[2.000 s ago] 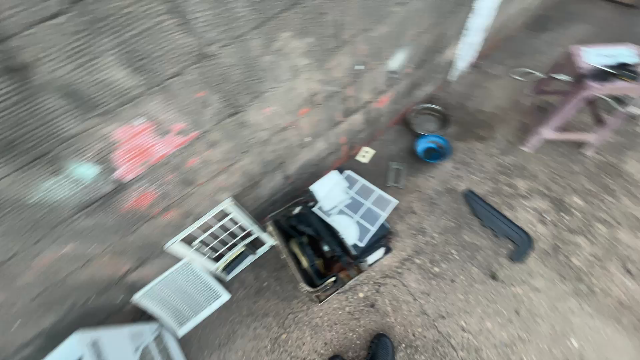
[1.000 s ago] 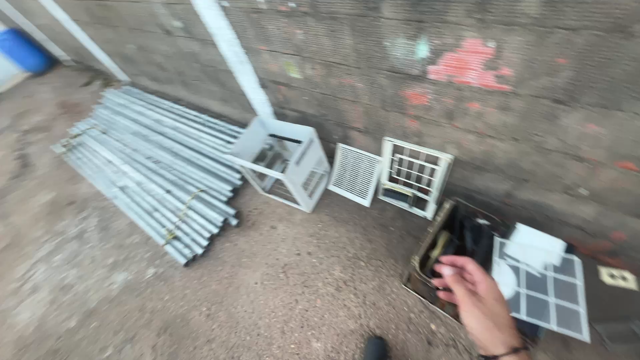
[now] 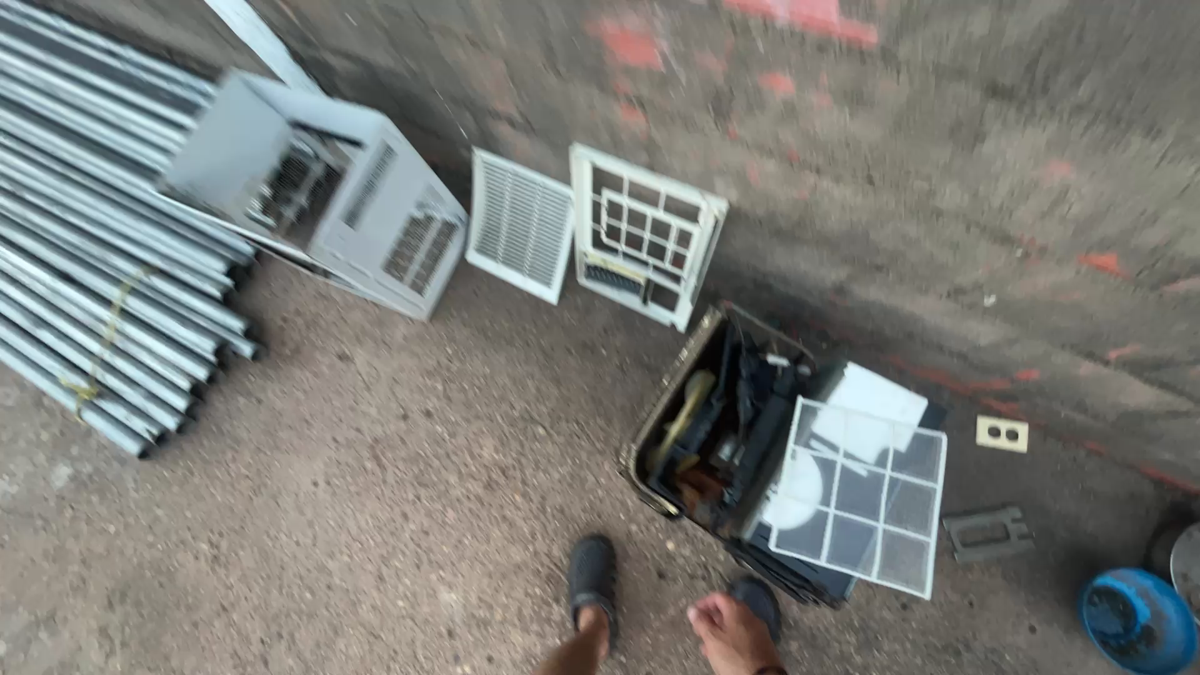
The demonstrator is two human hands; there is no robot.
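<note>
My right hand (image 3: 731, 633), with a band at the wrist, hangs at the bottom edge over one of my dark shoes. Its fingers are loosely bent, and nothing shows in them. My left hand is out of view. Nearest to the right hand is an open tool case (image 3: 670, 412) with dark tools and cables inside. A white-framed mesh air filter (image 3: 858, 497), a white sheet (image 3: 872, 412) and a round white piece (image 3: 795, 487) lie over its right part. Beyond the case, a white plastic grille frame (image 3: 647, 234) and a louvered panel (image 3: 522, 225) lean at the wall.
A white metal appliance housing (image 3: 375, 206) stands beside tied metal pipes (image 3: 112, 244) on the left. At right are an outlet cover plate (image 3: 1001, 433), a grey bracket (image 3: 989, 534) and a blue bowl-like container (image 3: 1139, 619). The block wall (image 3: 937, 187) runs behind.
My right hand has moved from over the tool case down to beside my shoe; it was not in view two seconds ago. The view has swung widely.
</note>
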